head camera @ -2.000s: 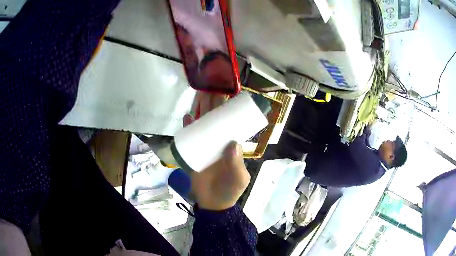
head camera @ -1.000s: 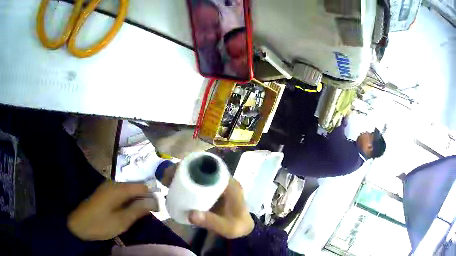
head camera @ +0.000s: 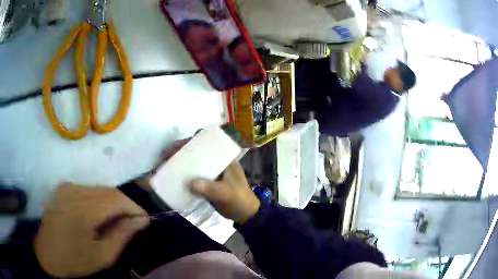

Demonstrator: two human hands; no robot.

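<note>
A white thread cone [head camera: 196,166] with a dark green end is tilted in front of me at the middle. My right hand [head camera: 226,190] is shut on it, thumb on the near side and fingertips showing at its far edge. My left hand [head camera: 87,229] is at the lower left, apart from the cone, large and blurred with the fingers partly curled. I cannot tell whether it holds anything thin.
Orange-handled scissors [head camera: 83,82] and a red-cased phone [head camera: 218,46] lie on the white machine table [head camera: 158,109]. A yellow parts box [head camera: 248,117] is at its end. Beyond are a white crate [head camera: 297,166] and a person [head camera: 366,103] in dark clothes.
The cone has turned from showing its hollow end to lying side-on, and has moved up with my right hand. My left hand has moved left, away from the cone. The view has shifted, showing more scissors.
</note>
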